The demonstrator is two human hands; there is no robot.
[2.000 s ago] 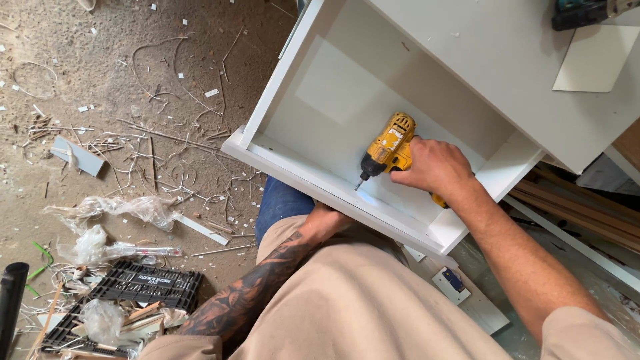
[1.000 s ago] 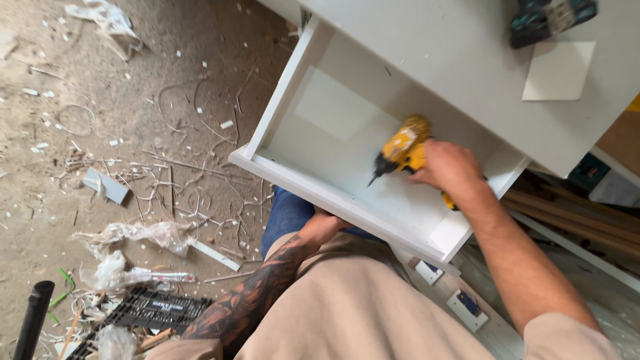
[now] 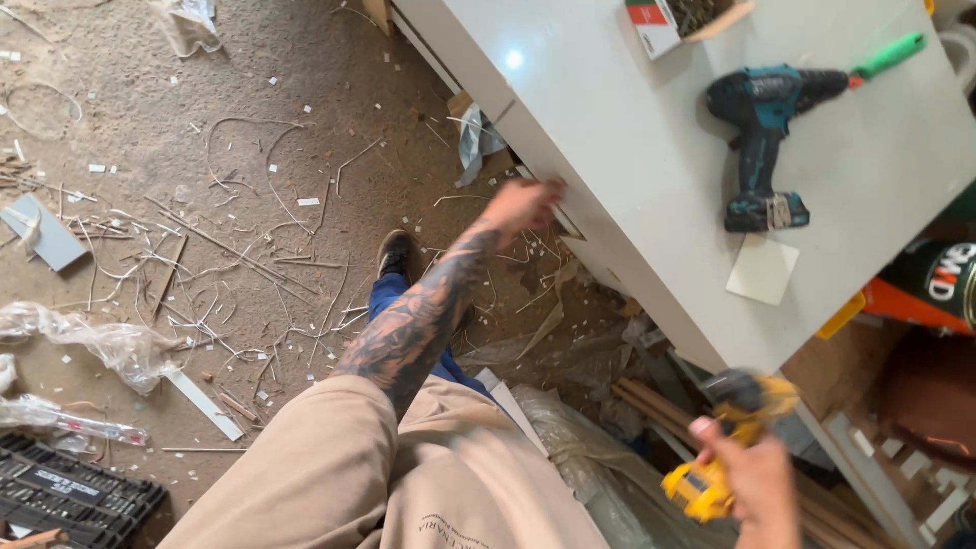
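Observation:
My right hand holds a yellow and black cordless drill beside the near corner of a white cabinet; both are blurred. Reaching out, my left hand is at the cabinet's front edge, its fingers partly bent; whether they touch the cabinet I cannot tell. No pulled-out drawer shows. On the cabinet top lie a teal and black cordless drill, a green-handled screwdriver at its chuck, a small white square panel and an open box of screws.
Offcuts and thin strips litter the floor around my shoe. Clear plastic wrap and a black plastic crate lie at the left. Below the cabinet corner are wooden strips and plastic sheeting; a dark green can stands at right.
The drawer that stood pulled out before me is no longer out. My left hand has moved from near my waist to the cabinet front; my right has drawn the yellow drill away. The view has shifted.

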